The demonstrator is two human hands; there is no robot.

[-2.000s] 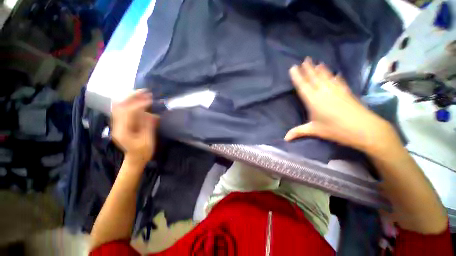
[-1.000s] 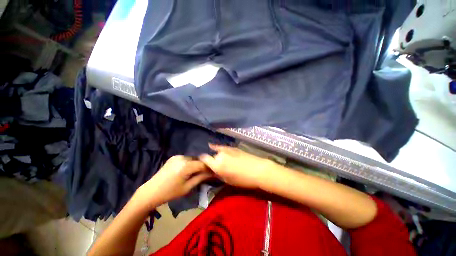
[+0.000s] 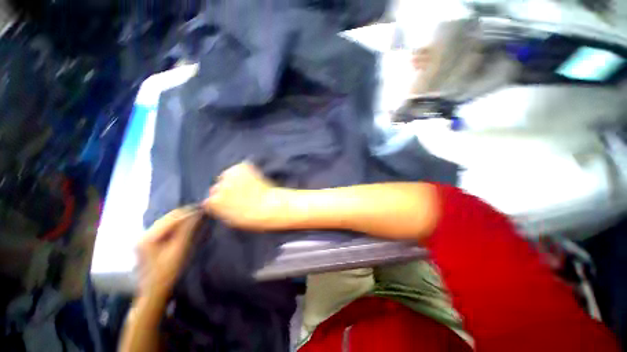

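The frame is blurred. A large dark grey-navy garment piece (image 3: 275, 137) lies bunched over the table, left of the machine head. My right hand (image 3: 237, 196) is closed at the cloth's left front part, fingertips pinching a dark edge of cloth. My left hand (image 3: 165, 237) is just left of it, its fingertips on the same dark edge. The two hands almost touch. The exact fold between the fingers is hidden. The needle area (image 3: 426, 108) of the white sewing machine is to the right of both hands, apart from them.
The white table's left end (image 3: 117, 251) shows beside the cloth. The ruler-marked front edge (image 3: 344, 258) is below my right forearm. The machine's lit control panel (image 3: 591, 63) is at upper right. Dark cloth (image 3: 234, 302) hangs below the table. Dark heaps lie at far left.
The view has turned toward the machine. Both hands have risen from below the table edge to the cloth on the table, where the cloth is now more bunched.
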